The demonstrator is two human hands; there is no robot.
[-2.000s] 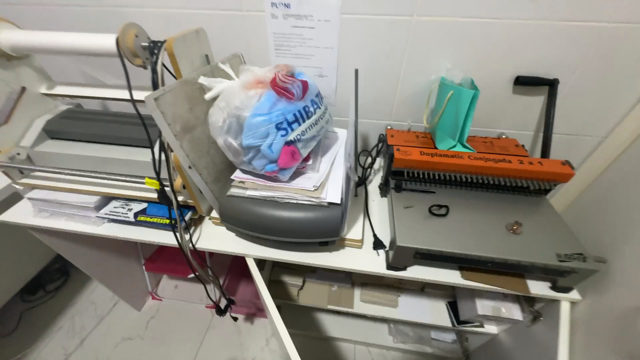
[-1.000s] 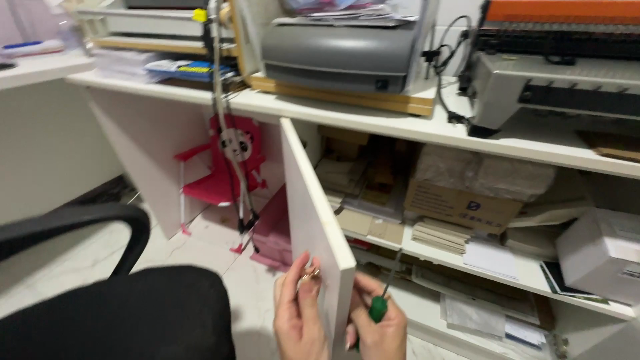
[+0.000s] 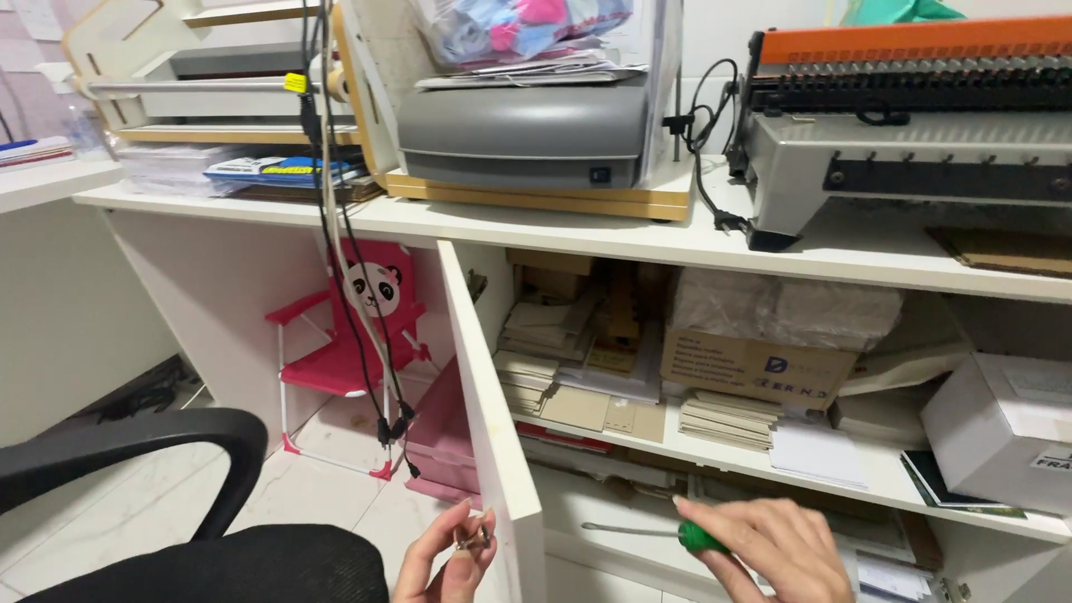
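My left hand (image 3: 448,557) pinches some small metal hardware (image 3: 473,538) between thumb and fingers, just left of an ajar white cabinet door (image 3: 494,419). To the right of the door's edge, my right hand (image 3: 775,544) holds a screwdriver by its green handle (image 3: 702,538); the metal shaft (image 3: 632,528) points left toward the door. A metal hinge (image 3: 476,286) shows near the door's top, at the cabinet side. What exactly the small hardware is, I cannot tell.
A black office chair (image 3: 218,561) stands at lower left, near a pink folding chair (image 3: 343,360) and hanging cables (image 3: 368,343). Shelves hold a cardboard box (image 3: 745,368), card stacks and a white box (image 3: 1005,435). A grey machine (image 3: 523,130) and a binding machine (image 3: 904,134) sit on the counter.
My right hand has moved away from the door to the right with the screwdriver. My left hand remains left of the door with the small hardware. The view has tilted down since the earliest frame.
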